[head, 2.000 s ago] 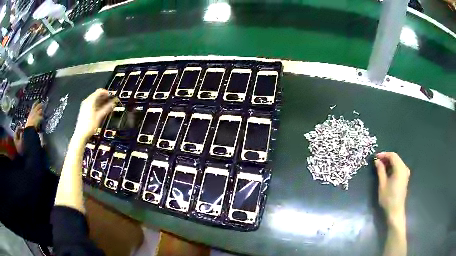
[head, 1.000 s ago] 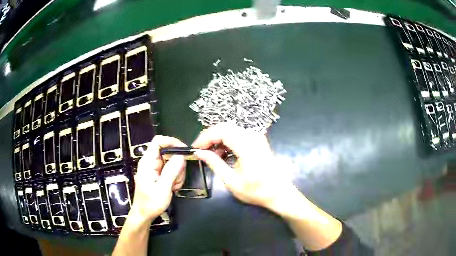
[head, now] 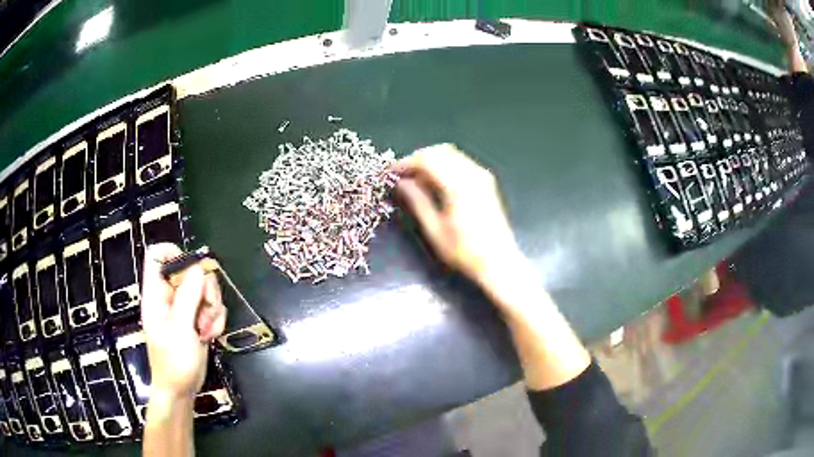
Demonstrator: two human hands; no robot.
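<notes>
My left hand (head: 183, 326) is at the lower left, shut on a dark device housing (head: 186, 261) seen nearly edge-on between thumb and fingers. A second housing (head: 243, 312) with a gold frame and dark window shows just right of that hand, tilted; whether the hand holds it too cannot be told. My right hand (head: 460, 210) is at the right edge of the pile of small silver metal cylinders (head: 326, 201), fingertips touching the pile. Whether a cylinder is between its fingertips cannot be told. The black blister tray (head: 181, 192) with rows of housings is at the left, partly hidden by my left hand.
Other filled black trays (head: 656, 201) stand at the right. A person's arm (head: 785, 36) and dark clothing show at the right edge. A pale edge strip (head: 259, 67) with a metal post (head: 366, 22) and a small black object (head: 493, 29) runs along the far side. Red items (head: 710, 303) lie below the bench.
My hands have moved apart. My left hand has drawn left with the edge-on housing; my right hand has gone to the pile's right side. The view has swung right, showing more neighbouring trays.
</notes>
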